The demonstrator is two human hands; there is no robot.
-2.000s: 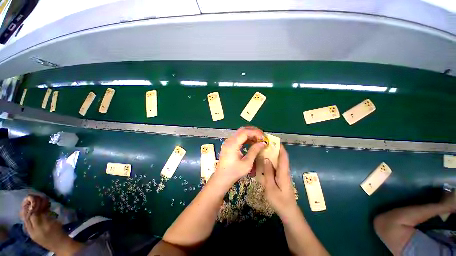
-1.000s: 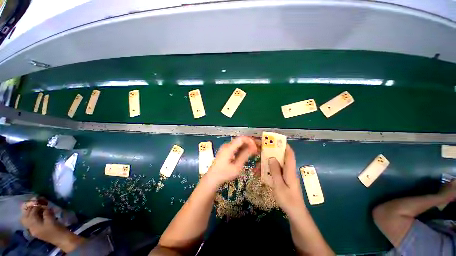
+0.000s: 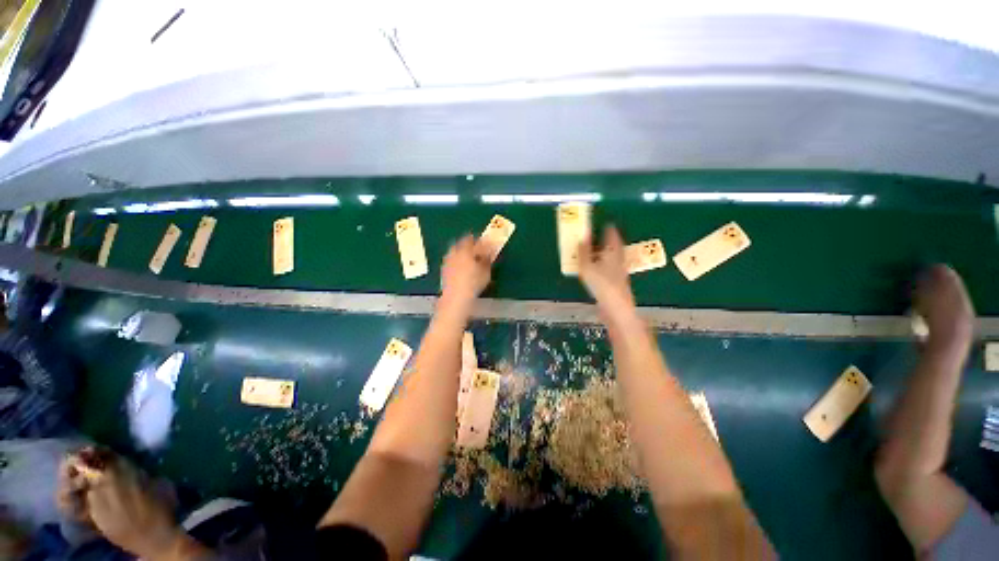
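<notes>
My left hand (image 3: 468, 266) reaches over the rail onto the belt. Its fingertips meet the lower end of a pale gold phone back cover (image 3: 498, 235); whether they grip it is unclear. My right hand (image 3: 605, 266), blurred, has its fingers on the right edge of another cover (image 3: 572, 235), whose camera area points to the far side. Near me on the worktop, a heap of tiny gold-tan rings (image 3: 592, 438) lies between my forearms. Two covers lie side by side left of the heap, one (image 3: 479, 410) fully visible, the other partly hidden by my left forearm.
More covers lie spaced along the green belt (image 3: 340, 236) behind the metal rail (image 3: 362, 307). Other covers (image 3: 268, 392) and scattered rings lie left. Clear plastic (image 3: 156, 400) lies farther left. Another person's hands (image 3: 104, 488) are at left; a blurred arm (image 3: 931, 373) reaches in at right.
Both my hands have moved forward from above the heap to the belt. The cover from my right hand is now over the belt. The person on the right has extended an arm towards the belt.
</notes>
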